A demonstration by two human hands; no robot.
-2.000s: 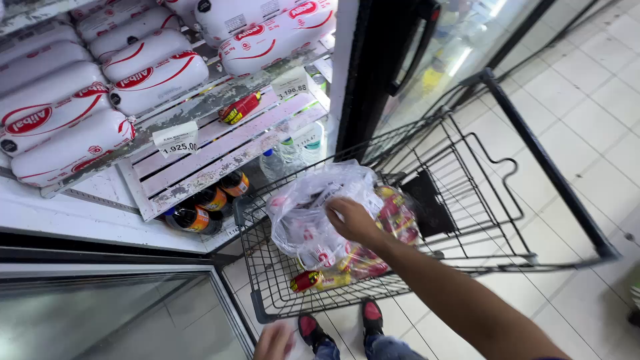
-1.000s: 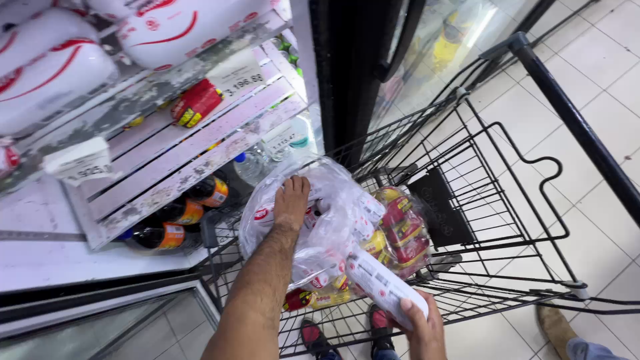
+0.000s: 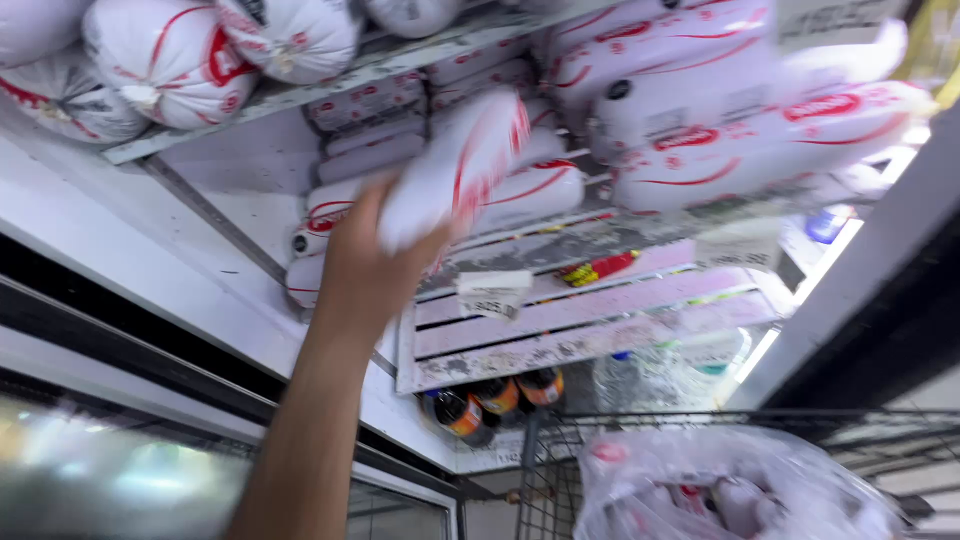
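Note:
My left hand (image 3: 367,262) is raised to the refrigerated shelf and grips the lower end of a white plastic-wrapped roll (image 3: 457,165) with red print, blurred by motion. Behind and beside it, similar white rolls (image 3: 532,195) lie stacked on the slatted shelf, and larger white packages (image 3: 690,165) lie to the right. At the bottom right, an open clear plastic bag (image 3: 622,480) with white and red packages inside sits in the wire shopping cart (image 3: 540,450). My right hand is out of view.
Dark bottles with orange labels (image 3: 465,412) stand below the slatted shelf (image 3: 495,337). A small red and yellow packet (image 3: 600,268) lies near the price tags (image 3: 495,292). An upper shelf edge (image 3: 315,86) holds rounded white packages. The cooler door (image 3: 405,495) is at the lower left.
My left hand has moved from the plastic bag up to the shelf and now holds a roll. My right hand, which held a white roll by the cart, has left the view. The view has turned toward the shelves.

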